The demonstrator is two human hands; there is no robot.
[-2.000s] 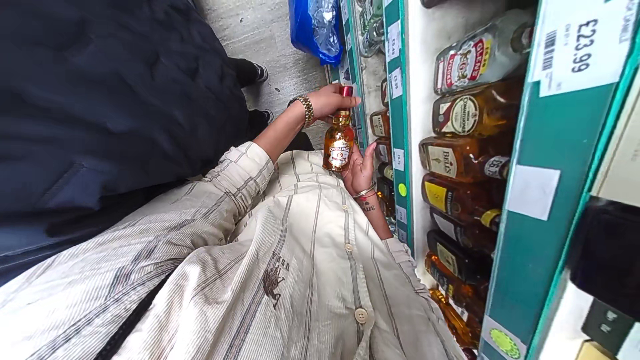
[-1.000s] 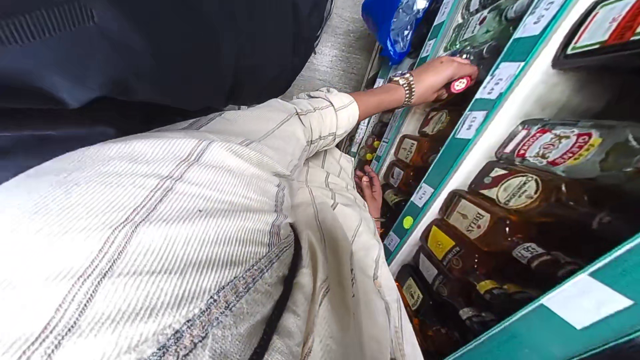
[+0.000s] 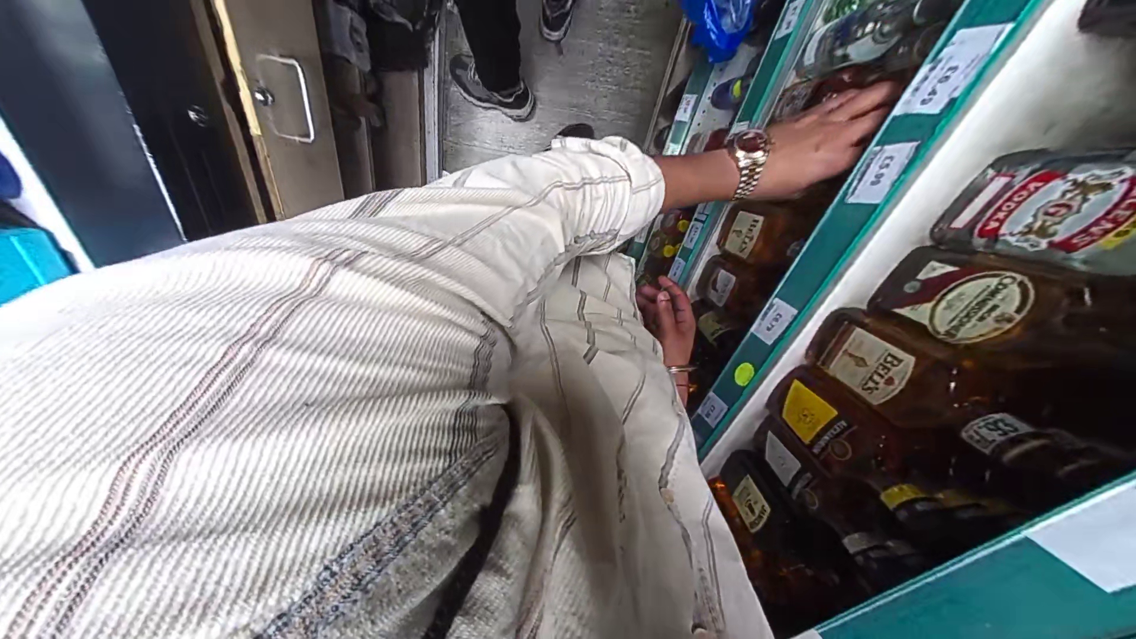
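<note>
My left hand, with a metal watch at its wrist, reaches over the teal shelf edge among the bottles. Its fingertips are partly hidden, and whether they grip a bottle cannot be told. Clear glass bottles lie just beyond it, and an amber Bell's bottle is on the near side. Lower down, my right hand, wearing bangles, hangs beside the shelf with loosely bent fingers and no object visible in it.
The nearer shelf holds a vodka bottle and several amber spirit bottles. Price labels line the teal shelf edge. A blue plastic bag is at the top. Another person's shoe stands on the floor, near a cabinet door.
Two seconds ago my left hand held a small amber bottle by its red cap near my right hand. It has moved into the shelf, and the red cap no longer shows.
</note>
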